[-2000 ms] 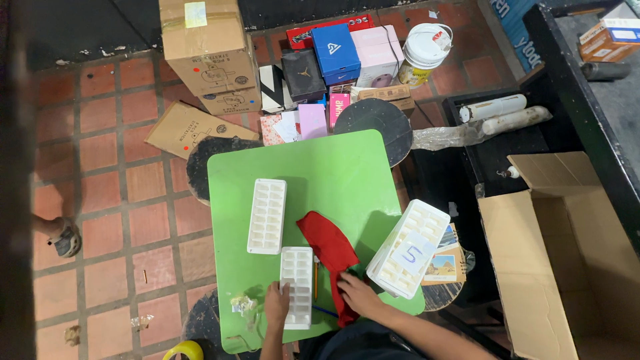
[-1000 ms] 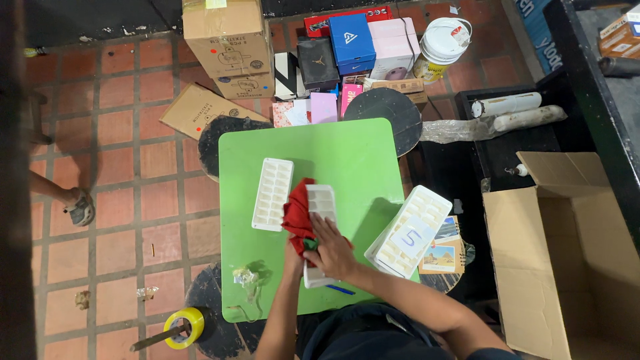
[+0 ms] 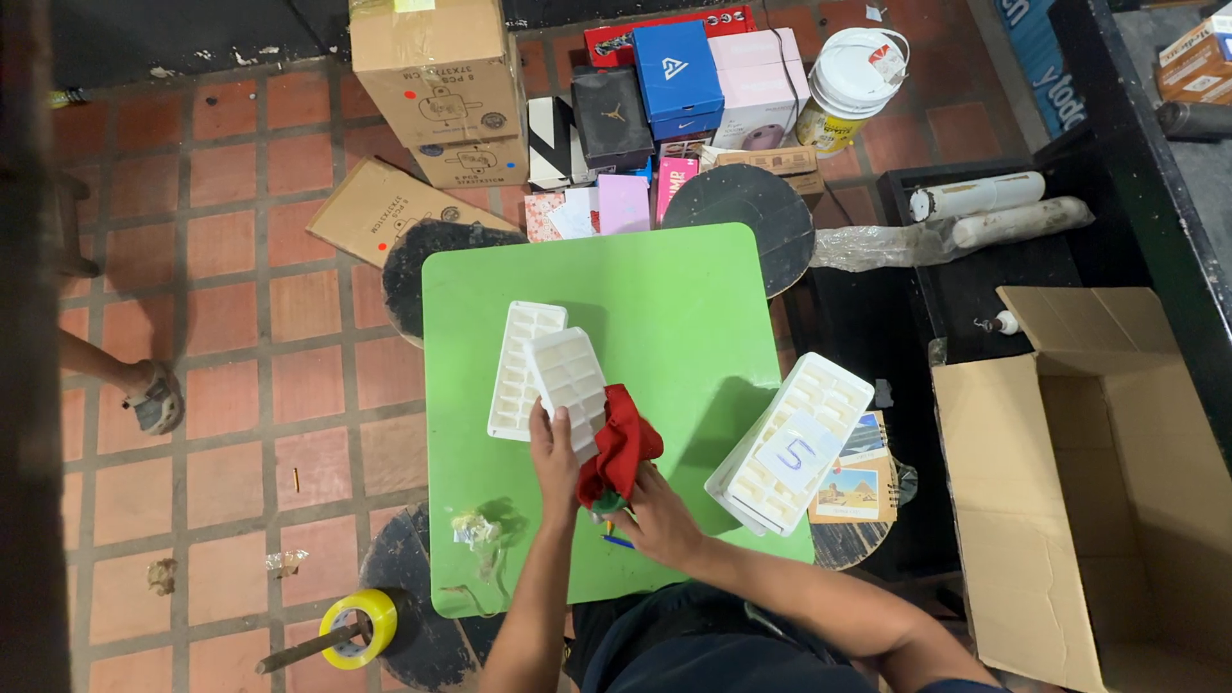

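Observation:
My left hand (image 3: 555, 460) grips a white plastic ice cube tray (image 3: 570, 380), tilted over the green table (image 3: 674, 308). In my right hand (image 3: 659, 515) is a red cloth (image 3: 621, 445) with a green part, which lies against that tray's lower right side. Just behind the held tray, partly covered by it, another white ice cube tray (image 3: 518, 371) rests on the table. A stack of such trays (image 3: 794, 443) stands at the table's right edge, with a handwritten number on a paper on top. A blue pen (image 3: 618, 541) lies close to my right hand.
Crumpled clear plastic (image 3: 476, 531) lies at the table's lower left. A yellow tape roll (image 3: 358, 628) sits on a dark stool beside it. An open cardboard box (image 3: 1020, 500) stands at the right, and shoe boxes (image 3: 678, 77) are beyond the table. A person's foot (image 3: 154, 397) shows at the far left.
Two seconds ago the tray lay on the table and the cloth was spread beside it. One second ago the cloth was bunched over the tray's left side; now it is at the lower right.

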